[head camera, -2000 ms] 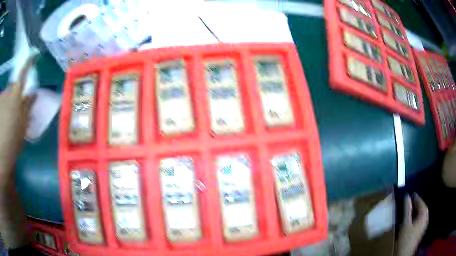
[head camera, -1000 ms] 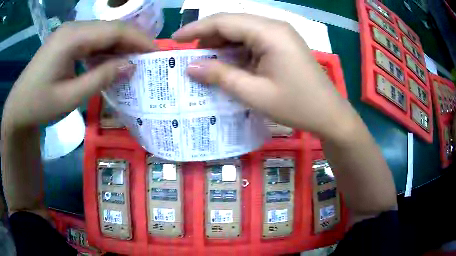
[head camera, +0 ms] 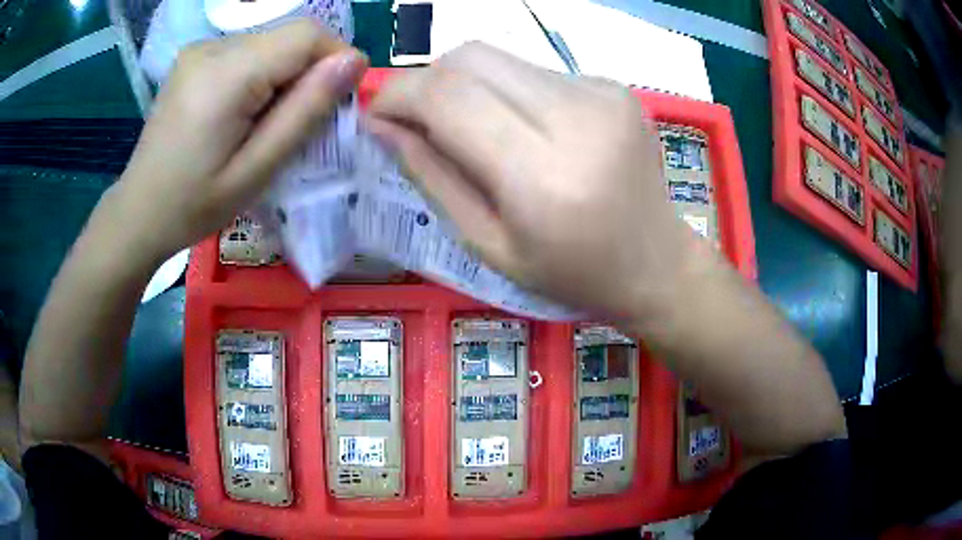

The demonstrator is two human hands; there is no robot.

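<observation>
My left hand (head camera: 248,116) and my right hand (head camera: 538,169) are bare and meet above the far half of the red foam tray (head camera: 422,517). Both are shut on a white printed label strip (head camera: 406,227), which is creased and hangs between and below them. Gold phones with covers off lie in the tray pockets. In the near row, phones such as this one (head camera: 364,422) each show a small white label (head camera: 364,452) near the speaker slots. My hands and the strip hide much of the far row.
A label roll (head camera: 253,13) stands at the far left. White paper sheets (head camera: 643,53) with a thin pointed tool (head camera: 556,42) lie beyond the tray. Another red tray of phones (head camera: 786,158) lies at right. A ring mark (head camera: 535,380) is on a tray rib. Part of a person's arm shows at the right edge.
The label strip was spread flat and wide between my hands; now it is folded and bunched. My hands have come together and their fingers have closed.
</observation>
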